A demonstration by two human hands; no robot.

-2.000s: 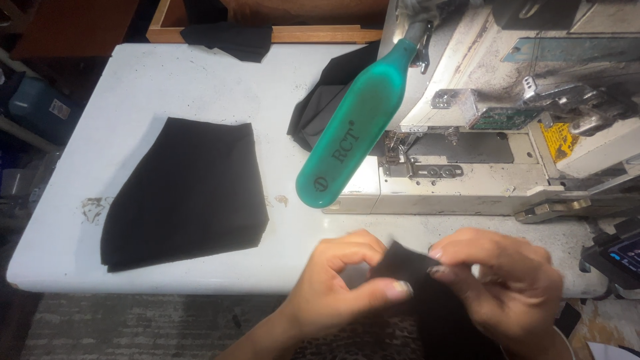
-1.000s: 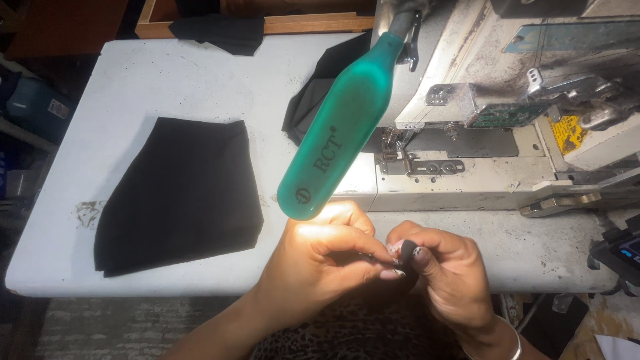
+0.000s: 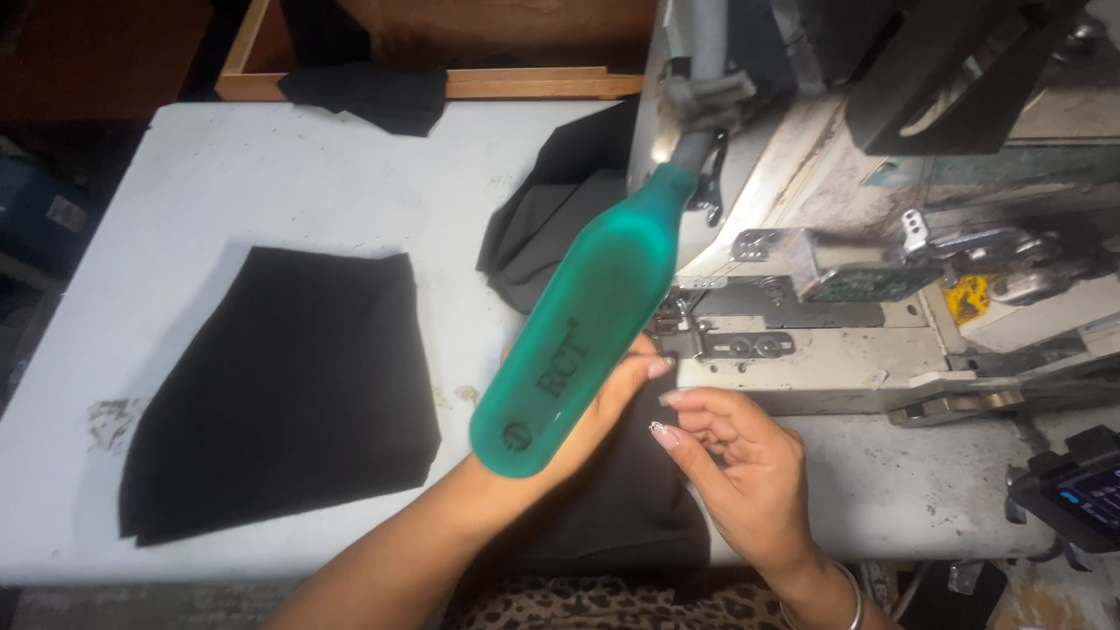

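Note:
My left hand (image 3: 612, 394) is partly hidden behind a green lamp shade (image 3: 586, 324); its fingertips press on a dark fabric piece (image 3: 630, 490) beside the sewing machine's presser foot (image 3: 691, 324). That fabric hangs over the table's front edge toward my lap. My right hand (image 3: 735, 464) is just right of this fabric, thumb and forefinger apart, with nothing visible between them. A stack of black cut fabric (image 3: 289, 394) lies flat at the left of the white table (image 3: 201, 184). More dark fabric (image 3: 560, 219) lies behind the lamp shade.
At the back is a wooden drawer or tray (image 3: 525, 85) with black cloth (image 3: 376, 96) draped over its edge. The sewing machine's bed (image 3: 831, 350) and metal fittings take up the right side. A device with a lit screen (image 3: 1085, 499) is at the far right.
Both hands were together over the front edge, fingering dark cloth. Now the left hand is up by the presser foot on the fabric, and the right hand has come away with its fingers parted.

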